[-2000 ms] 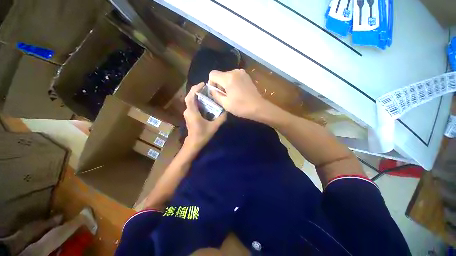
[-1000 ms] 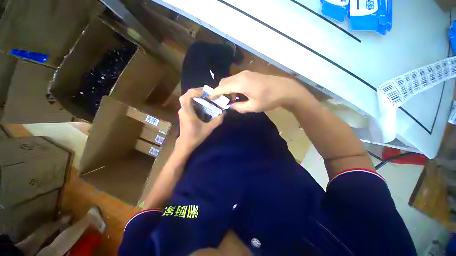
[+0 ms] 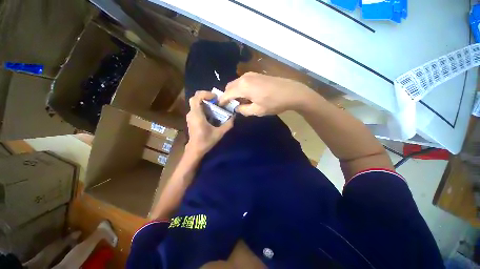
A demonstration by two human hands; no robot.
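Note:
A small white and blue retail box (image 3: 217, 111) is held above my lap, with its open end facing up. My left hand (image 3: 200, 126) is wrapped around its sides. My right hand (image 3: 258, 95) is at the box's upper edge, its fingers on a white flap (image 3: 229, 101). The inside of the box looks grey and dark; what lies in it cannot be made out.
An open carton (image 3: 136, 181) at left holds small brown boxes with barcode stickers. Behind it an open carton (image 3: 63, 100) holds black cables. On the white table (image 3: 316, 47) lie blue boxes (image 3: 383, 9) and a barcode label strip (image 3: 439, 71). Another person's leg (image 3: 87, 242) shows lower left.
The right hand has shifted over the box's open end, and white flaps now stand out there. The left hand still holds the box. The view has shifted slightly.

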